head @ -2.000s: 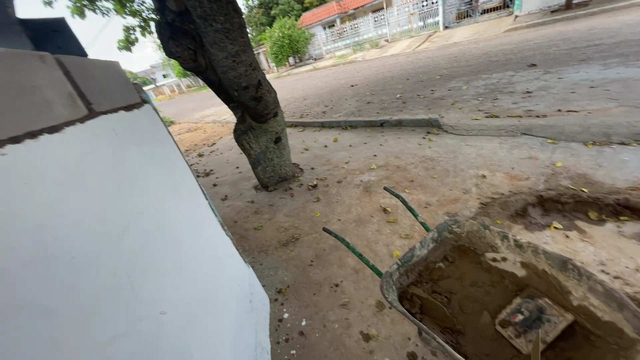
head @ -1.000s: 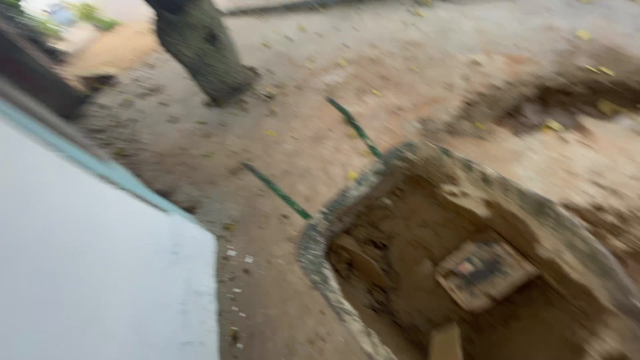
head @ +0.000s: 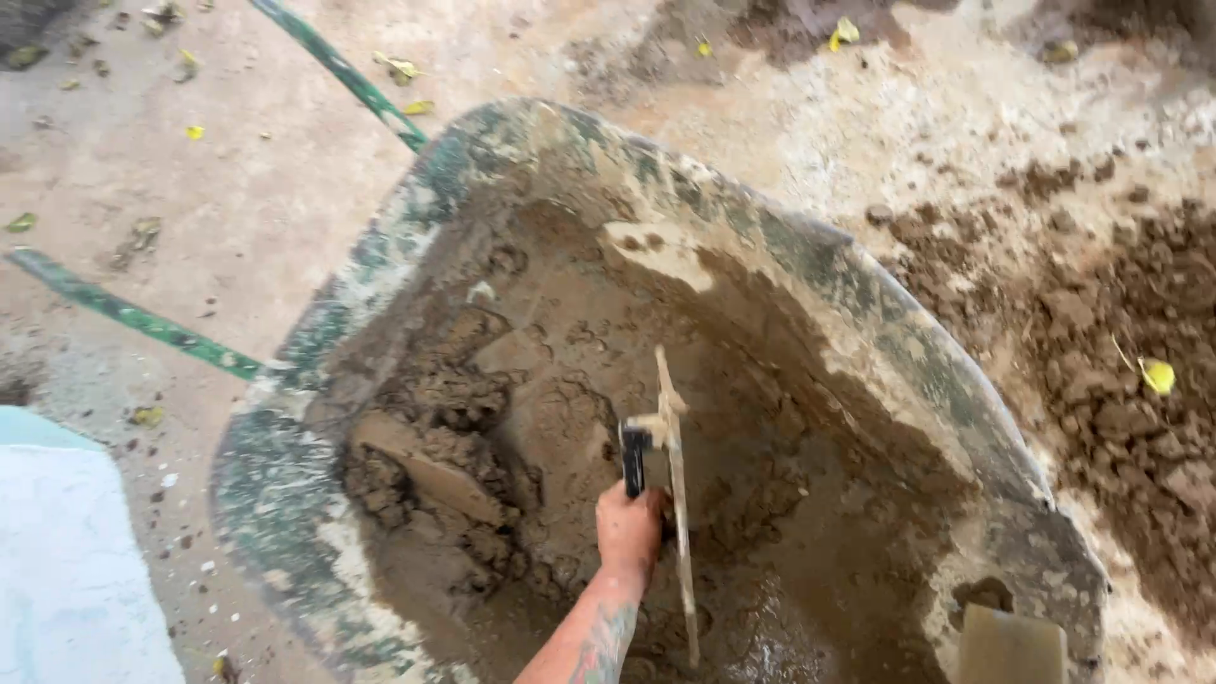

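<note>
My left hand (head: 629, 527), at the end of a tattooed forearm, is closed around the black handle of a mud-coated plastering float (head: 676, 475). The float is tilted up on its edge, its thin board just right of my fingers, over wet brown mortar (head: 560, 332). Around the mortar runs the crusted green rim of a wheelbarrow tray (head: 285, 475). A flat, mortar-covered piece (head: 442, 475) lies partly buried at the left. At the tray's lower right edge sits a tan block (head: 1012, 646), cut off by the frame. My right hand is out of view.
Two green wheelbarrow handles (head: 142, 323) stick out to the upper left. A white wall section (head: 76, 560) stands at the lower left. Loose brown soil or mix (head: 1130, 380) is heaped on the ground at the right, among scattered yellow leaves.
The view has swung down and closer over the wheelbarrow. My left hand has come into view and holds the float, which lay flat on the mortar earlier and is now tilted on edge.
</note>
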